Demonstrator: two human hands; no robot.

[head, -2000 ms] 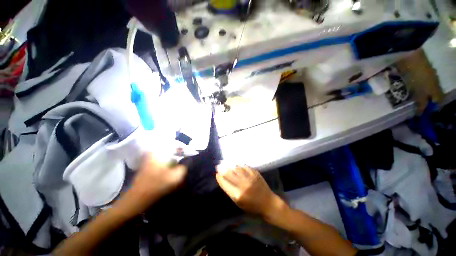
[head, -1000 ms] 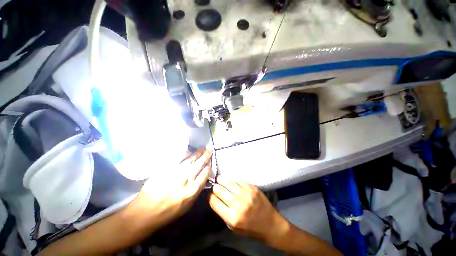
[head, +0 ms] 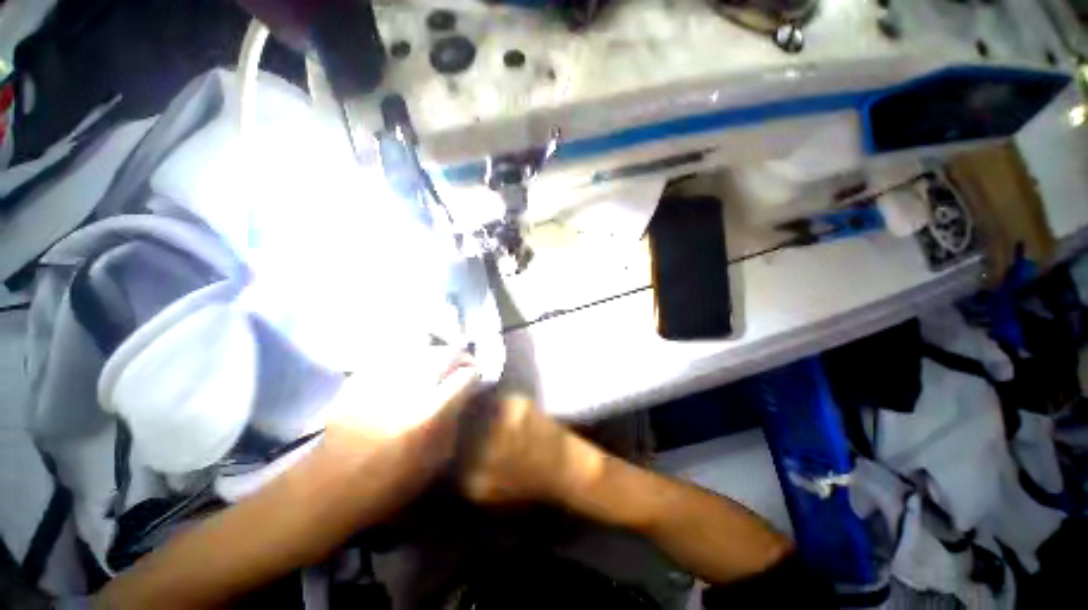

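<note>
The pale garment piece [head: 179,381] lies heaped left of the needle, washed out white under the lamp. Black fabric [head: 468,435] hangs at the table's front edge between my hands. My left hand [head: 400,423] lies on the cloth just in front of the presser foot [head: 511,253], its fingertips near the black fabric and lost in glare. My right hand [head: 525,459] is blurred, its fingers curled at the black fabric beside my left hand. The sewing machine head [head: 668,72] stands behind. The edges of the cloth under the foot cannot be made out.
A smartphone [head: 692,268] lies on the machine bed [head: 597,369], over a dark line. A blue-handled tool [head: 847,223] lies to its right. A blue wrapped thing [head: 817,465] is below the table. Black-and-white pieces [head: 966,417] are heaped lower right.
Since one second ago, my right hand has closed in beside my left hand at the black fabric. Both hands sit slightly farther from the needle. The camera view has shifted and pulled back a little.
</note>
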